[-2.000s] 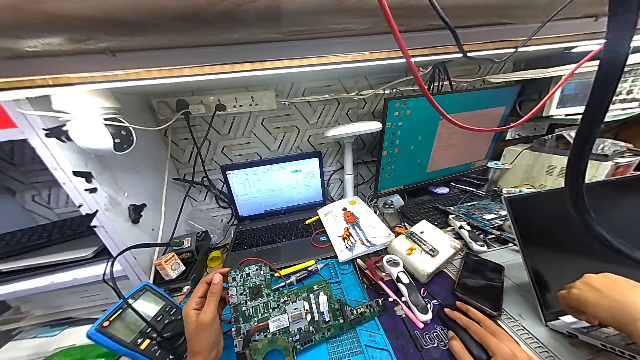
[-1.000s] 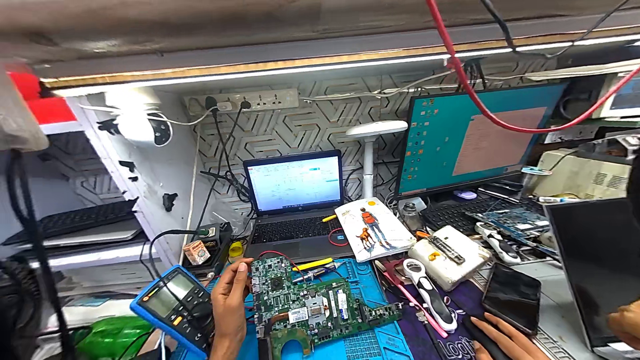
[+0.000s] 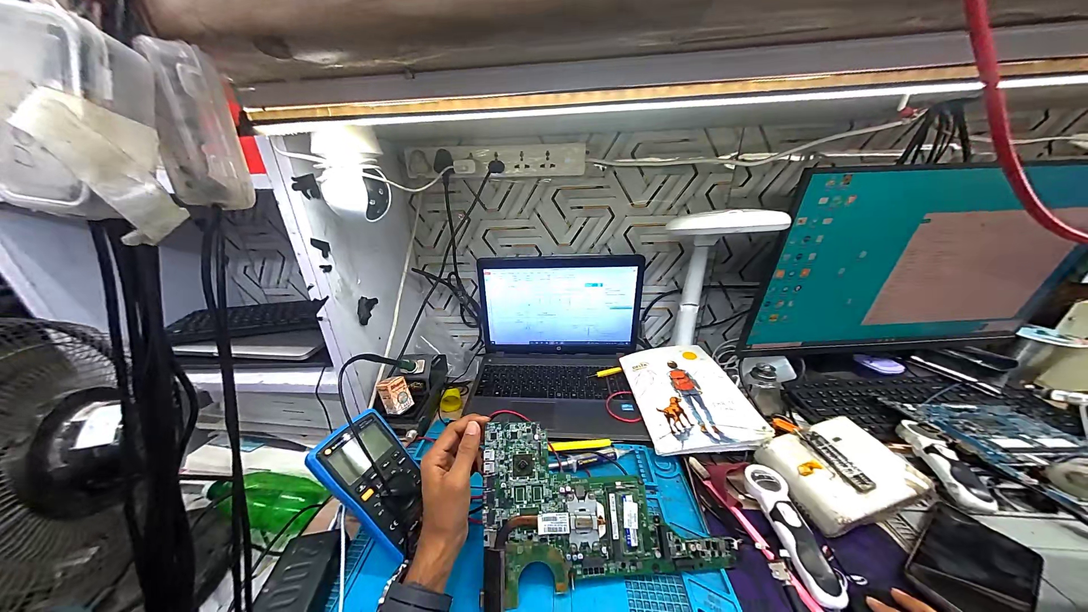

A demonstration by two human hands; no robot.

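Note:
My left hand (image 3: 450,489) grips the upper left edge of a green laptop motherboard (image 3: 586,531), thumb and fingers at its corner. The board lies over a blue silicone repair mat (image 3: 663,595) and carries a copper heat pipe and memory modules. Only the fingertips of my right hand (image 3: 899,602) show at the bottom edge, near a black smartphone (image 3: 973,557); whether they hold anything is hidden. A blue-framed digital multimeter (image 3: 365,476) stands tilted just left of my left hand. Behind the board lie a yellow pen-like tool (image 3: 580,444) and a red wire.
An open laptop (image 3: 561,340) stands behind the mat, with an illustrated notebook (image 3: 697,399) to its right. A magnifier (image 3: 795,535), pink tweezers and a white box (image 3: 841,476) lie farther right, before a large monitor (image 3: 918,255). A fan (image 3: 59,450) and hanging cables (image 3: 144,382) are at left.
The view has turned left, bringing the fan and hanging plastic boxes into sight. My left hand stays on the board's edge. The other hand seen at the far right earlier is out of view.

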